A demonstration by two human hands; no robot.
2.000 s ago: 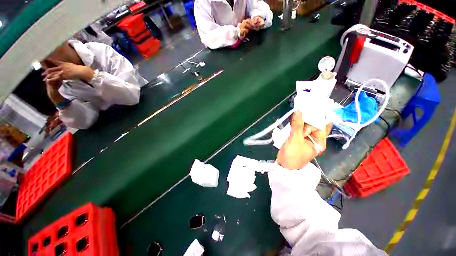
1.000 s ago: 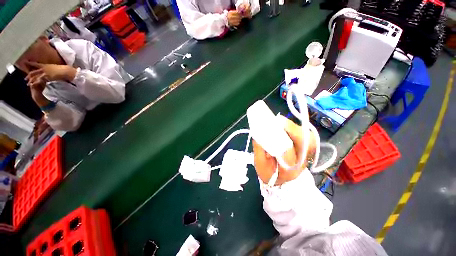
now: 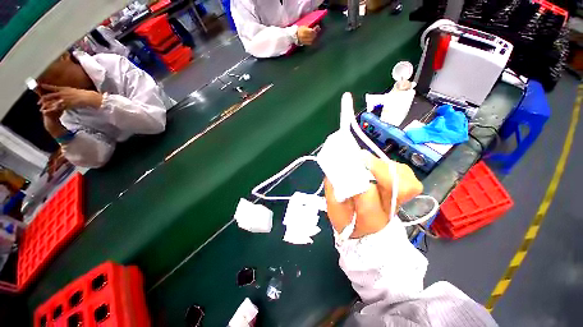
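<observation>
My right hand (image 3: 371, 191), bare in a white sleeve, is raised over the bench and closed around a white block-like device (image 3: 345, 163). A white cord (image 3: 281, 175) loops around the hand and out to the left. Left of the hand, a crumpled white wipe (image 3: 302, 217) and a white boxy piece (image 3: 254, 216) lie on the green bench. Nearer are a small black square unit (image 3: 246, 276), another black unit (image 3: 195, 315) at the bottom edge, clear shiny scraps (image 3: 274, 288) and a white piece (image 3: 244, 313). My left hand is out of the picture.
A red tray stack (image 3: 96, 300) stands lower left, another red tray (image 3: 51, 230) beyond. Right: white bottle (image 3: 397, 102), blue control box (image 3: 403, 144), blue cloth (image 3: 444, 126), white-grey case (image 3: 470, 67), red crate (image 3: 474, 201), blue stool (image 3: 527, 118). Two people in white smocks sit opposite.
My right hand has come left and nearer from beside the bottle, now holding the white device. The cord now arches above the hand. The far person now holds a flat pinkish-red thing.
</observation>
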